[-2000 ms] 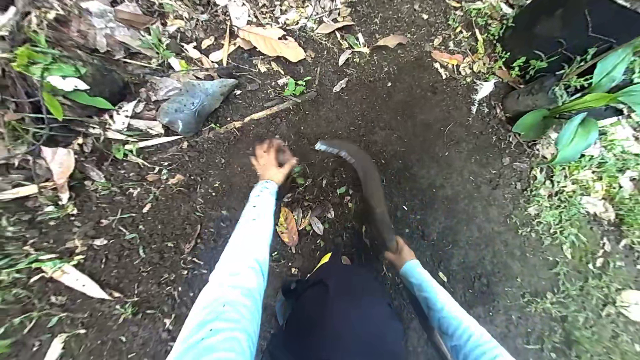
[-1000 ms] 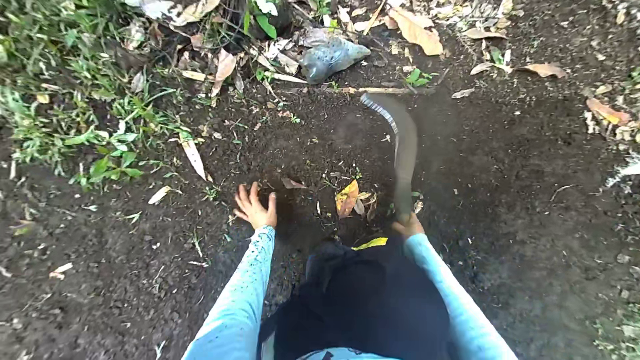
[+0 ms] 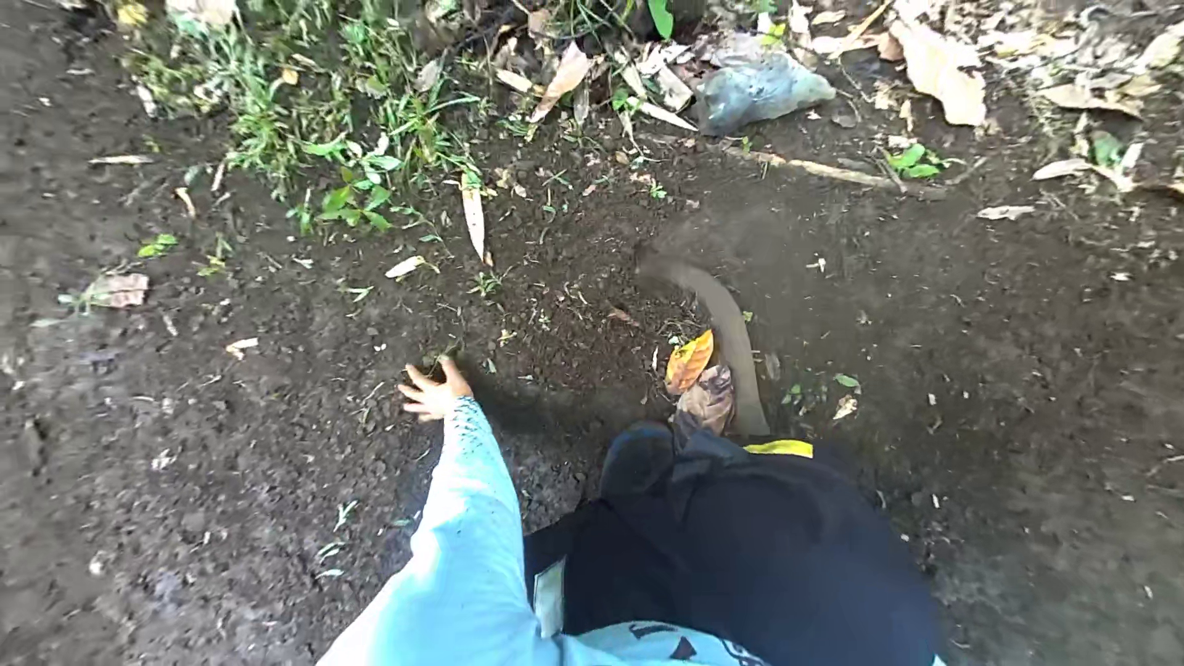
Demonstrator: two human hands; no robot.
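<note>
My left hand [image 3: 437, 390] reaches out over the dark soil, fingers spread, with nothing in it. The curved blade of a sickle-like tool [image 3: 731, 338], blurred, arcs over the ground right of centre. Its lower end disappears behind my dark trousers, and my right hand is hidden there too. Beside the blade lie a yellow-orange leaf [image 3: 689, 362] and a crumpled brown leaf [image 3: 709, 399]. My dark shoe [image 3: 638, 459] is just below and left of them.
Grass and small weeds [image 3: 347, 120] grow at the upper left. A grey stone-like lump [image 3: 763, 90] lies at the top among dry leaves [image 3: 939, 74]. Below it runs a thin stick [image 3: 823, 170] on the soil.
The curved tool has come down closer to my legs, and my right hand, seen holding it before, is now hidden. The view has shifted left across the ground.
</note>
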